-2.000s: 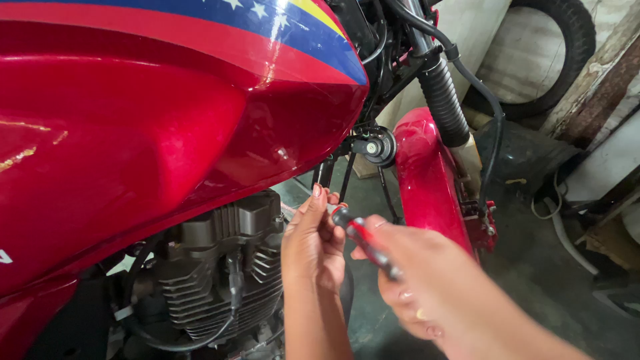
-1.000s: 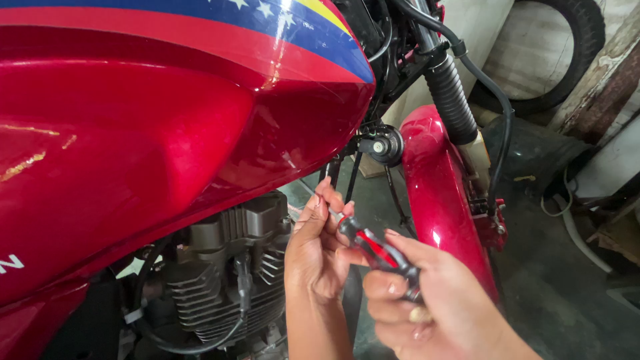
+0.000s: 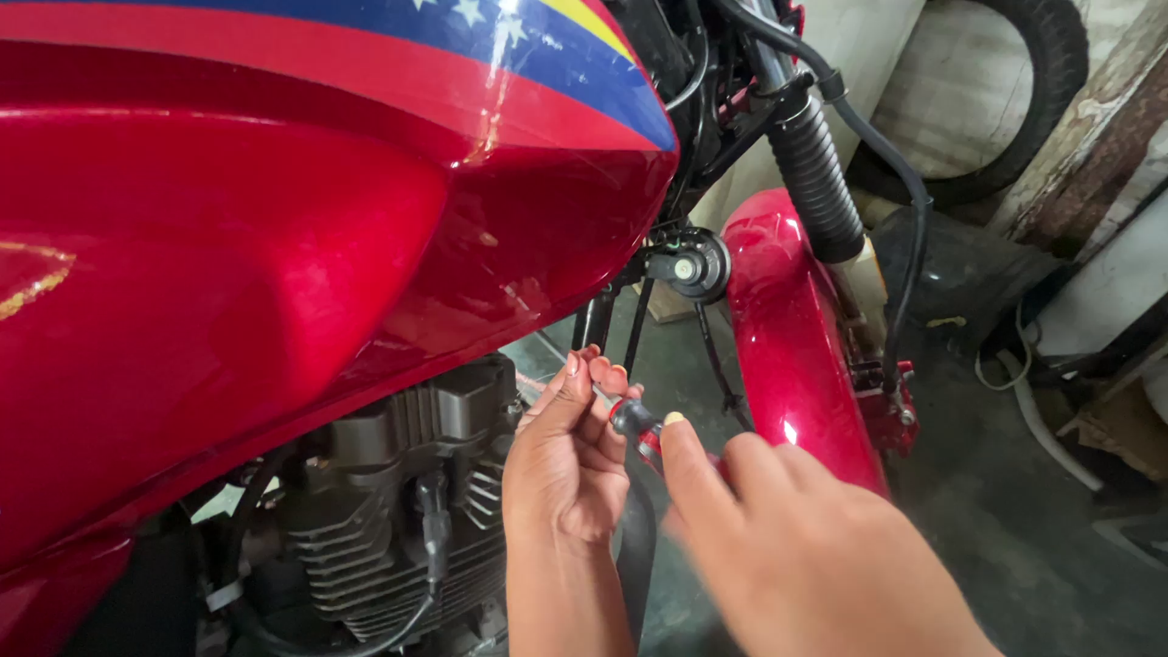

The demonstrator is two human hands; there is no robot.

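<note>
My right hand [image 3: 785, 520] is wrapped around the red and black handle of a screwdriver [image 3: 636, 422], partly blurred. The metal shaft slants up and left, through the fingers of my left hand [image 3: 570, 447], which pinch it below the edge of the red fuel tank [image 3: 365, 237]. The shaft's tip is hidden beneath the tank. Just left of my left hand is the finned motorcycle engine [image 3: 374, 511]. A round black horn [image 3: 698, 265] is mounted above and right of my fingers.
The red front fender [image 3: 794, 347] and a ribbed fork boot [image 3: 815, 178] stand to the right, with a black cable [image 3: 881, 146] curving past them. Farther back are a loose tire [image 3: 1049, 82], a wooden post [image 3: 1086, 119] and a pale hose [image 3: 1040, 429] on the floor.
My right hand has shifted and turned on the screwdriver handle, covering more of it than a second ago. My left hand stays at the shaft.
</note>
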